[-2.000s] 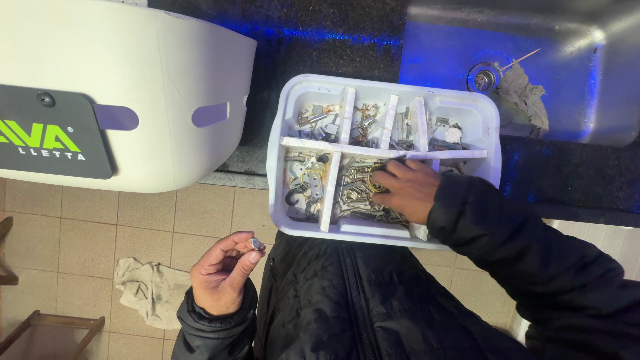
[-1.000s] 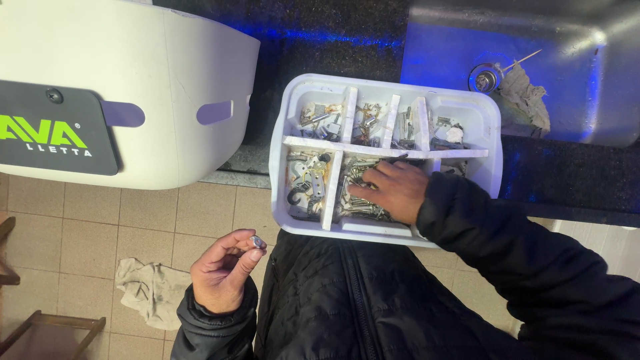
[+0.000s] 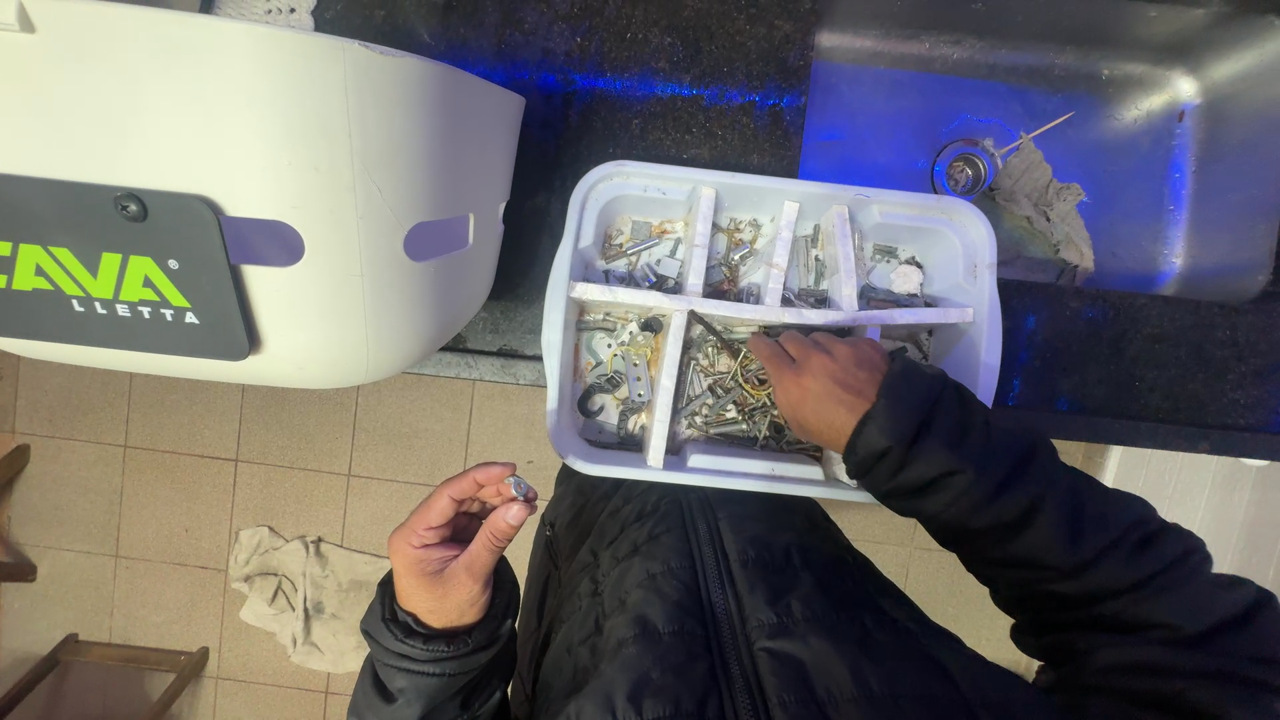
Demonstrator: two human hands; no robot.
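Between thumb and fingers, my left hand (image 3: 460, 540) pinches a small metal piece (image 3: 518, 488), its exact kind unclear, to the left of a divided white plastic tray (image 3: 557, 375). My right hand (image 3: 825, 385) reaches into the tray's large lower compartment, over a heap of screws and other small metal hardware (image 3: 735, 395); its fingertips are partly hidden, so whether they grip anything cannot be told. Metal plates and a black hook-shaped piece (image 3: 598, 395) lie in the lower left compartment. Smaller compartments along the far side hold mixed metal parts (image 3: 635, 250).
A large white plastic housing (image 3: 420, 150) with a dark lettered plate stands at the left. Behind and right of the tray are a dark stone countertop (image 3: 640, 100) and a steel sink (image 3: 1130, 220) holding a rag (image 3: 1045, 205). Another cloth (image 3: 300, 600) lies on the tiled floor.
My right hand has shifted about within the large compartment, and more of the hardware at its left shows now than two seconds ago. My left hand stays in place with the metal piece.
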